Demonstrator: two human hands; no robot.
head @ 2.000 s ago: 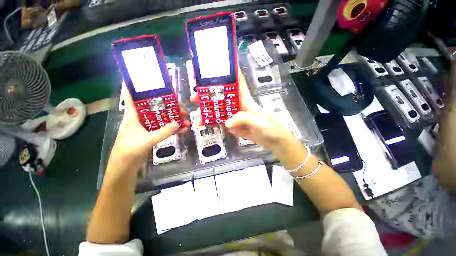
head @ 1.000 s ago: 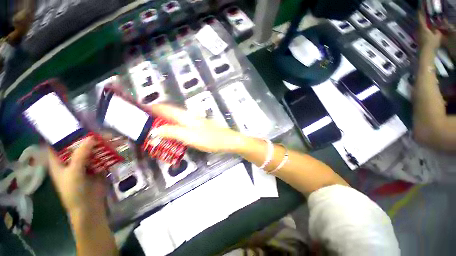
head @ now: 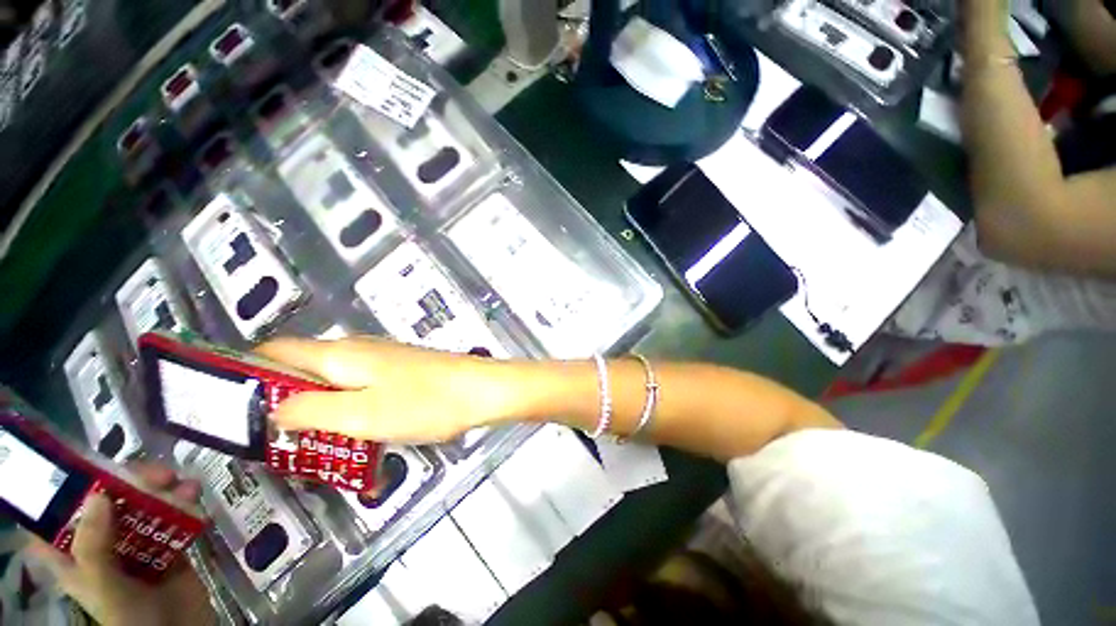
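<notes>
My left hand [head: 104, 569] is at the lower left edge, partly cut off, and holds a red keypad phone [head: 153, 528] with its screen lit white. My right hand [head: 379, 389] holds a second red keypad phone [head: 321, 459] from above, over the blister tray [head: 618, 275]. Its screen also glows white. Several phones lie face down in the tray with white backs up, such as the one at the middle [head: 242, 267]. A printed white slip [head: 386, 86] lies on the tray's far part.
Two black smartphones [head: 712, 245] lie on white paper [head: 900, 275] to the right. A round dark base [head: 667, 80] with a white piece stands behind them. White sheets [head: 490, 526] lie along the tray's near edge. Another person's arm [head: 1016, 153] is at the right.
The view has turned right, so the tray and phones sit further left. Both hands still hold their phones, now lower left in the picture, and my left hand is partly cut off.
</notes>
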